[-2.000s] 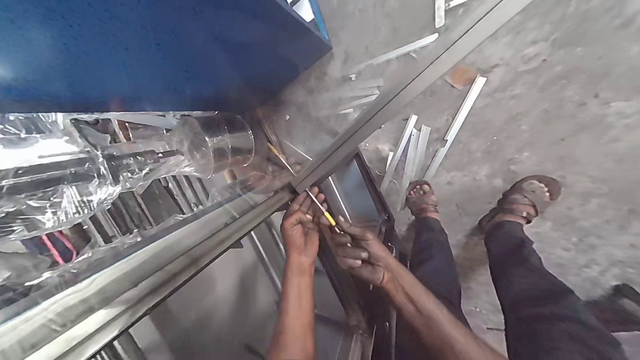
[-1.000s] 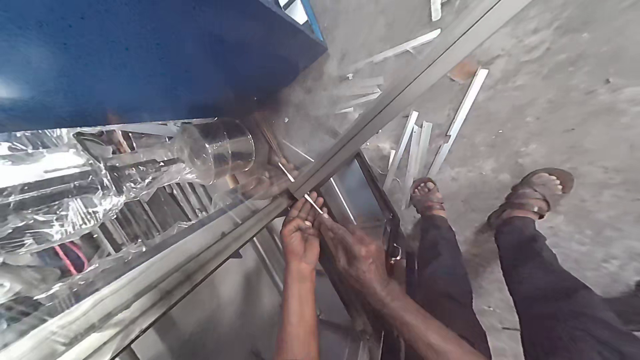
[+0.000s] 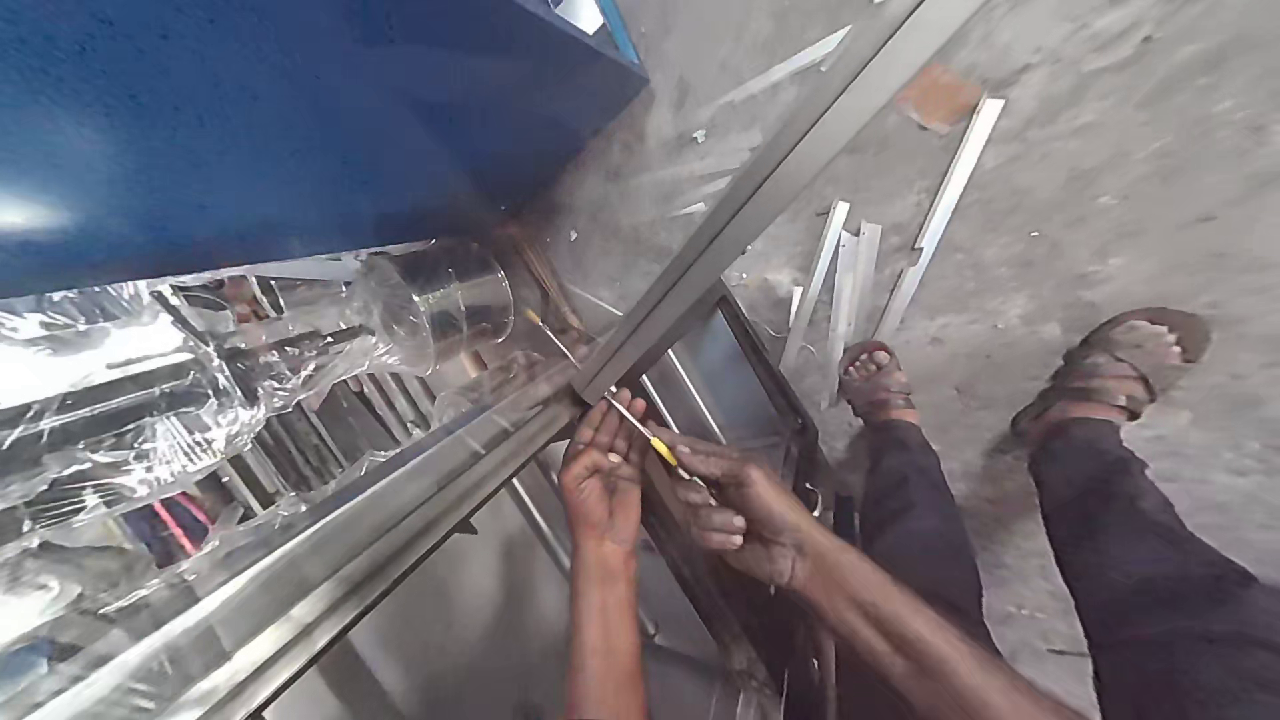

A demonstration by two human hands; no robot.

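My right hand [image 3: 740, 510] holds a screwdriver [image 3: 664, 450] by its yellow handle, its shaft slanting up and left to the corner of a grey metal profile frame [image 3: 720, 240]. Just below that corner, my left hand [image 3: 605, 480] is palm up, its fingertips at the screwdriver's tip and against the profile. Whether the left fingers pinch some small part cannot be told. Beyond the corner, a similar yellow-ended rod [image 3: 550, 335] shows, apparently a reflection. Another frame length [image 3: 330, 570] runs from the corner to the lower left.
A large blue panel [image 3: 300, 120] fills the upper left. Clear plastic wrapping [image 3: 200, 400] covers metal lengths below it. Metal strips [image 3: 950, 190] and an orange-brown piece [image 3: 940, 97] lie on the concrete floor, near two sandalled feet [image 3: 1120, 370]. A dark-framed panel [image 3: 730, 360] stands beside the hands.
My right hand was closer to the profile corner one second ago, covering the yellow handle; it is now further back and the handle shows. My left hand has stayed at the corner.
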